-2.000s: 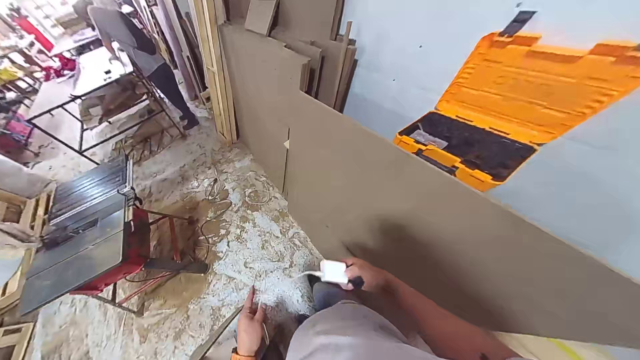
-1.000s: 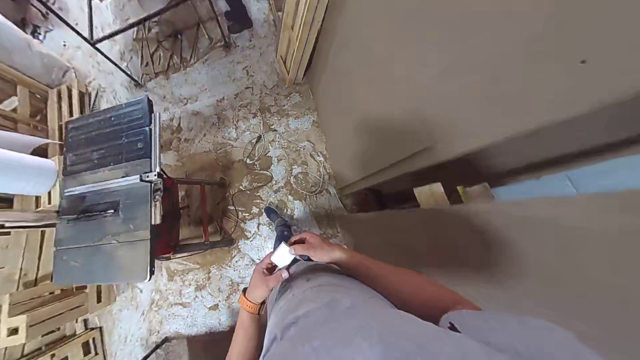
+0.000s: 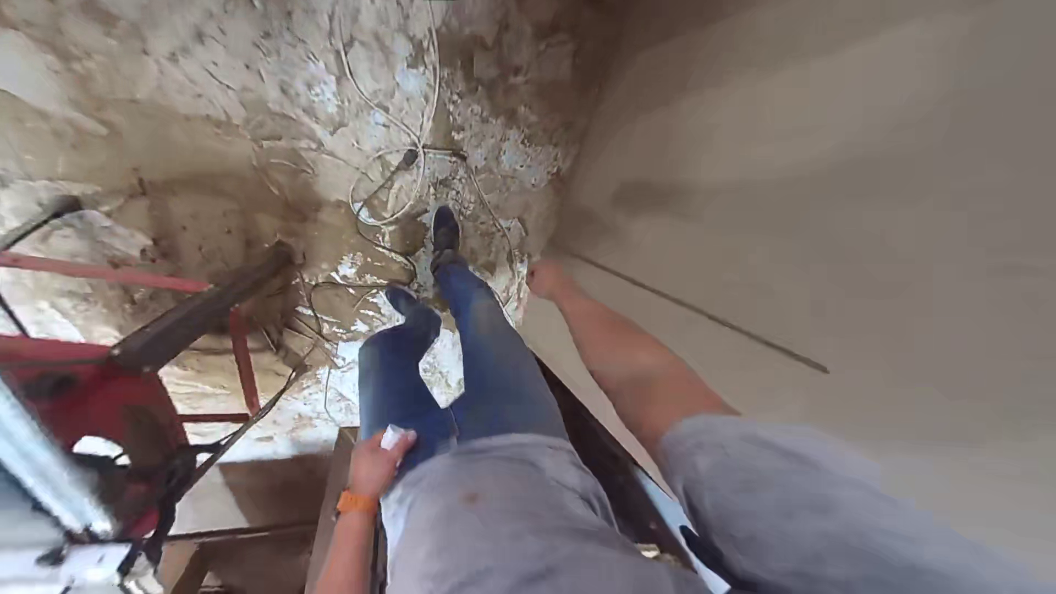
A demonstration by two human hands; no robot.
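Observation:
My left hand (image 3: 378,464), with an orange wristband, is closed around a small white object (image 3: 394,437) beside my left thigh; only the object's top shows. Out to the right, my right hand (image 3: 546,279) hangs low next to the large flat brown-grey panel (image 3: 742,206). Its fingers are curled, and whether anything is in them cannot be made out. A dark thin line (image 3: 701,312) runs across the panel's face to the right of that hand. Both legs in blue jeans (image 3: 495,363) show between my hands.
Cables (image 3: 421,148) lie looped on the dusty, stained floor (image 3: 206,165) around my shoes. At the left stands a table saw's red stand (image 3: 99,396) with dark and red legs and hanging cords. A wooden board edge (image 3: 330,503) is by my left forearm.
My hands, close together at the white object one second ago, are now apart. The object is in my left hand; my right hand has moved out beside the panel. The view has tipped down.

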